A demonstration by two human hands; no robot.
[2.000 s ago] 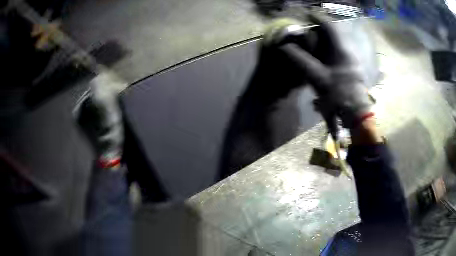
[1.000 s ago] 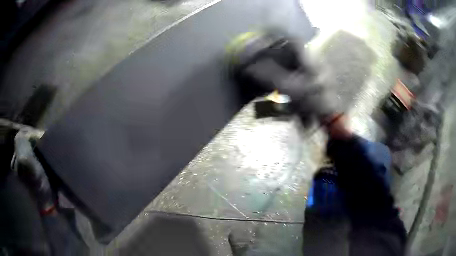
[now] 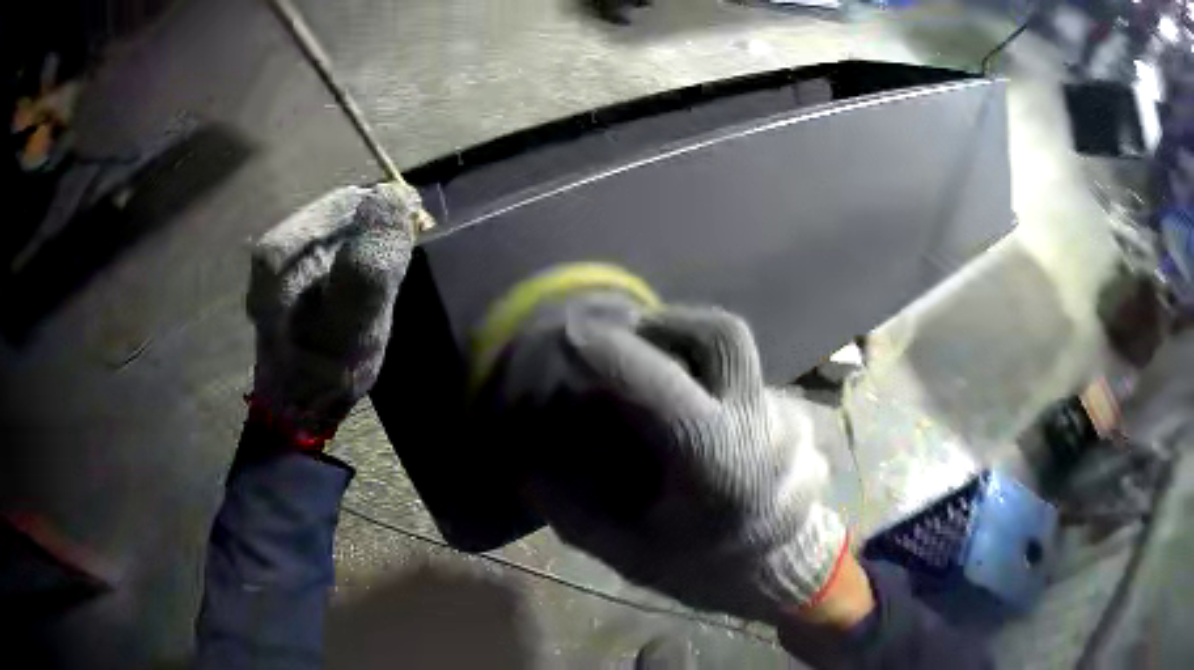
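Observation:
A long grey body panel (image 3: 759, 216) with a dark hollow inside hangs across the middle, its near end at the left. My left hand (image 3: 327, 308), in a white-grey knit glove with a red cuff, grips the panel's near upper corner, where a thin pale cord (image 3: 341, 98) meets it. My right hand (image 3: 694, 445), gloved too, is closed over the air sander, whose yellow-green disc rim (image 3: 570, 282) shows against the panel's side near that end. The sander's body is mostly hidden under the hand and in shadow.
A blue perforated crate (image 3: 976, 537) stands on the speckled floor at the lower right. A thin hose (image 3: 589, 588) runs along the floor below the panel. Another cord (image 3: 1006, 46) is at the panel's far end. Dark parts lie at the left and right edges.
The sander and my right hand have moved from farther up the panel toward its near end. The view has shifted, and the panel's hollow top now shows. My left hand still holds the near end.

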